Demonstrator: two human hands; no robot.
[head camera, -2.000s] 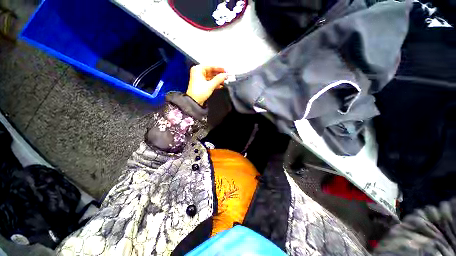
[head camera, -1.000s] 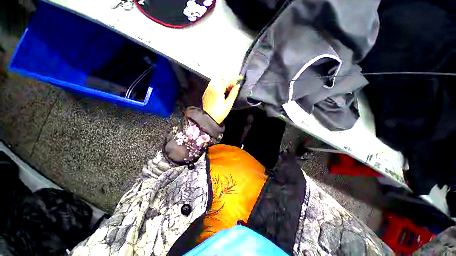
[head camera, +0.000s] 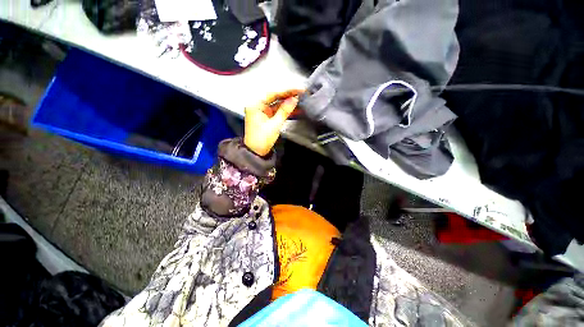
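Note:
A grey garment (head camera: 410, 45) lies heaped over the white table (head camera: 410, 184), with a curved white trim (head camera: 371, 108) on it. My left hand (head camera: 267, 121) pinches the garment's left edge between thumb and fingers at the table's front edge. My right hand is not in view; only a grey sleeve (head camera: 556, 305) shows at the lower right rim. A thin pale line, perhaps thread, crosses the black cloth to the right. No needle can be made out.
A black floral pouch (head camera: 224, 48) with a red rim and a white paper (head camera: 186, 9) lie on the table. Black garments (head camera: 525, 128) are heaped at right. A blue bin (head camera: 109, 108) stands below the table at left. Something red (head camera: 464, 230) shows below at right.
The view has shifted, bringing more of the floral pouch and the white paper in. My left hand still pinches the garment edge. The right sleeve stays at the lower right rim.

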